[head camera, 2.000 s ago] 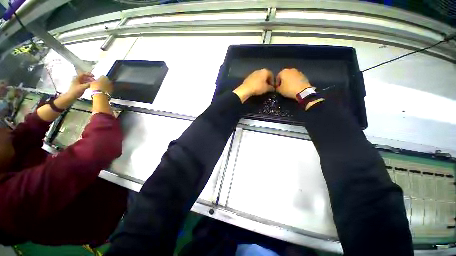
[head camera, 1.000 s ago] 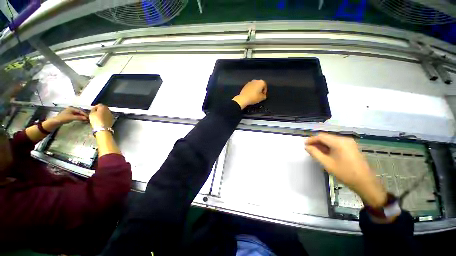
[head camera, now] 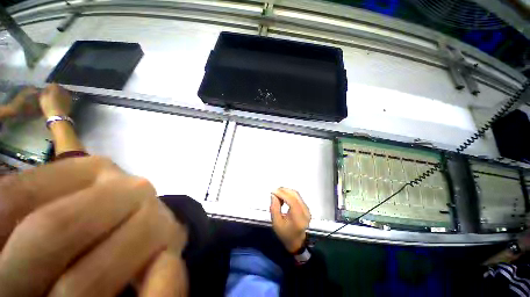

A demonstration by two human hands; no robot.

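Observation:
My left hand (head camera: 93, 232) is very close to the camera at the lower left, large and blurred, fingers curled; whether it holds anything cannot be told. My right hand (head camera: 290, 216) is over the line's near edge at lower centre, thumb and finger bent together in a ring; no part can be made out at the fingertips. A strap is on its wrist. The large black component tray (head camera: 279, 69) lies on the shelf behind the line, with small components (head camera: 265, 94) scattered near its front. The circuit board panel (head camera: 395, 184) lies in its dark-framed carrier to the right.
A coiled cord (head camera: 465, 142) hangs across the right side. A small black tray (head camera: 97, 64) lies at upper left, near a neighbour's hands (head camera: 55, 101). A second board (head camera: 498, 194) is at far right, with another person's wrist (head camera: 511, 250) below. The line rail (head camera: 279, 125) runs behind the bed.
My left hand has left the large tray and come up close to the camera. My right hand has moved from beside the board towards me. The view has shifted, with more of the right side showing.

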